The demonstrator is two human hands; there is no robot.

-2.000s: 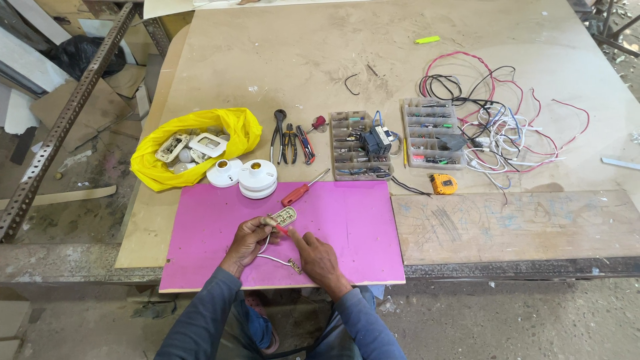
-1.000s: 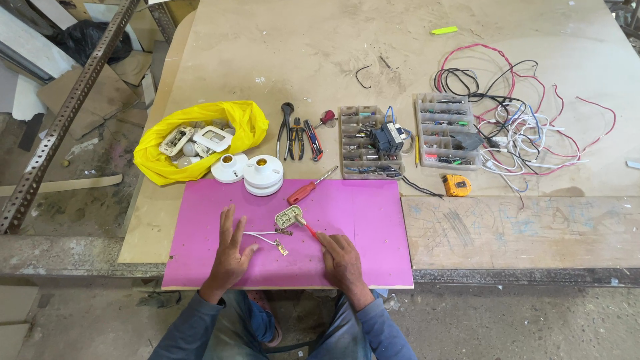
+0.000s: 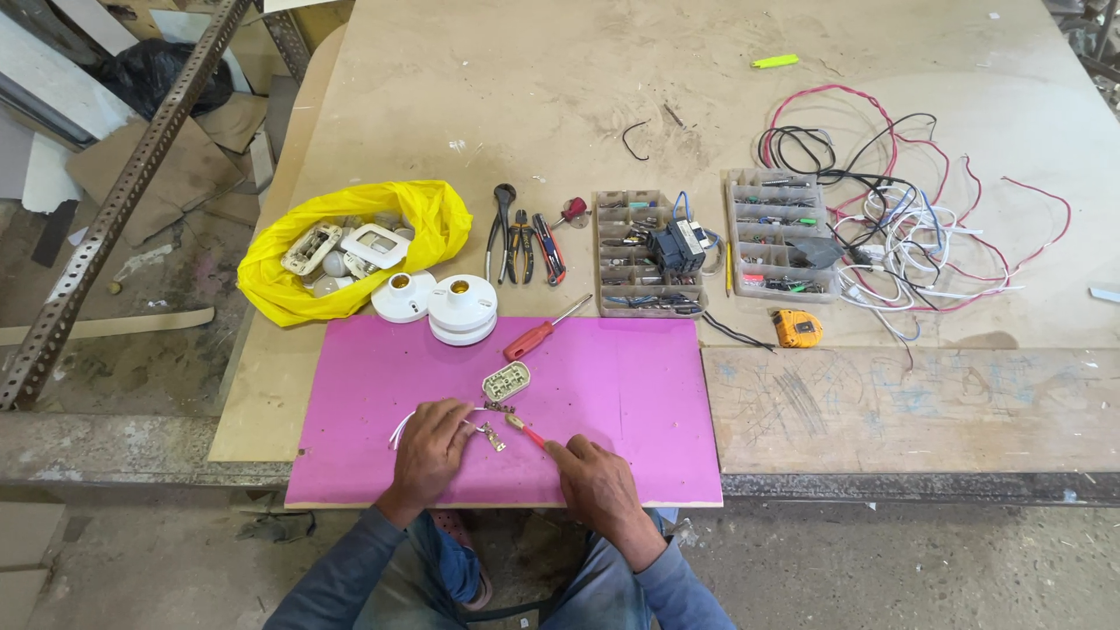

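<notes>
On a pink board (image 3: pixel 612 394), my left hand (image 3: pixel 430 451) has its fingers on the white wires (image 3: pixel 399 429) beside small metal contacts (image 3: pixel 496 437). My right hand (image 3: pixel 599 490) holds a thin red-handled tool, its handle (image 3: pixel 532 435) pointing up and left and its pale end near the contacts. An oval cream plastic socket body (image 3: pixel 507 381) lies just above them. Above that rests a red-handled screwdriver (image 3: pixel 528 340). White lamp holders (image 3: pixel 462 306) stand at the board's upper edge, two of them stacked.
Left of centre sits a yellow plastic bag (image 3: pixel 271 254) with electrical fittings. Cutting pliers (image 3: pixel 521 248) and a utility knife (image 3: pixel 549 251) lie beside it. Further right are compartment boxes (image 3: pixel 652 312) of small parts, a contactor (image 3: pixel 678 246), a tape measure (image 3: pixel 797 328) and tangled wires (image 3: pixel 910 254).
The socket body, between my hands two seconds ago, now lies apart on the board. My left hand, raised with fingers spread one second ago, has come down onto the wires.
</notes>
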